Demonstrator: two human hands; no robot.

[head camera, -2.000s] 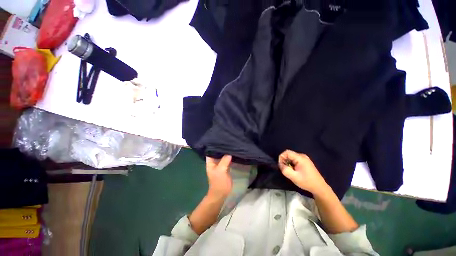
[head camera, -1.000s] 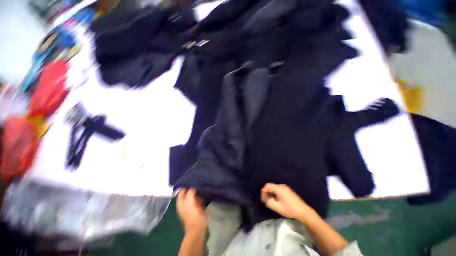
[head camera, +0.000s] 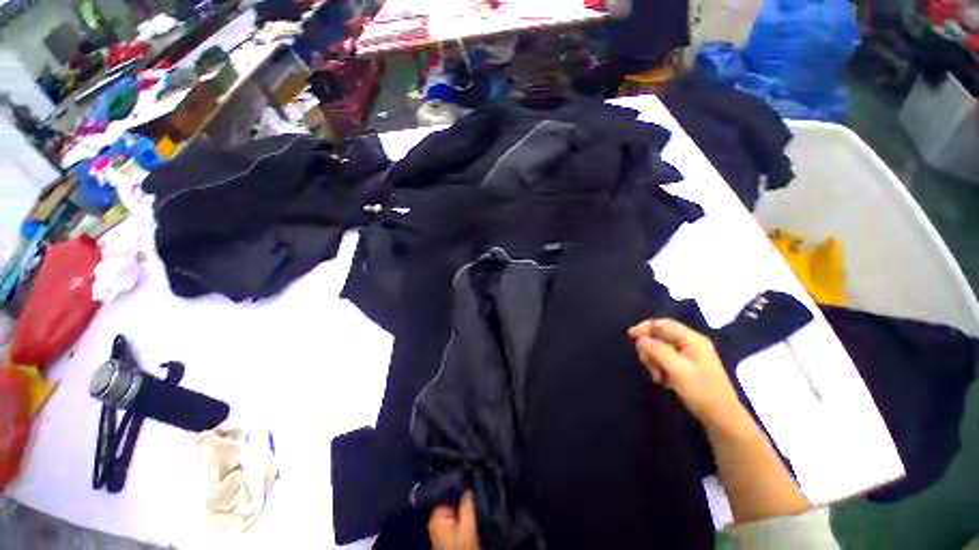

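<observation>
A black jacket (head camera: pixel 601 397) lies open on the white-topped table (head camera: pixel 301 365), its greyer lining (head camera: pixel 485 355) edged by a thin pale line. A cuff with small shiny buttons (head camera: pixel 768 314) extends to the right. My left hand (head camera: pixel 456 526) is at the bottom edge of the picture, partly cut off, pinching the jacket's front edge near the hem. My right hand (head camera: pixel 668 352) is raised over the jacket's right side with fingers curled together; a small dark thing may be between the fingertips, but I cannot tell what.
More black jackets (head camera: pixel 247 215) lie at the table's back and left. A black mini tripod (head camera: pixel 150 400), a crumpled whitish cloth (head camera: pixel 234 473) and red plastic bags (head camera: pixel 59 301) are at left. A large white bin (head camera: pixel 902 204) with yellow cloth (head camera: pixel 813 266) stands at right.
The view has tilted up, showing more of the workshop. My right hand has left the hem and moved up over the jacket. My left hand still pinches cloth, with the edge bunched.
</observation>
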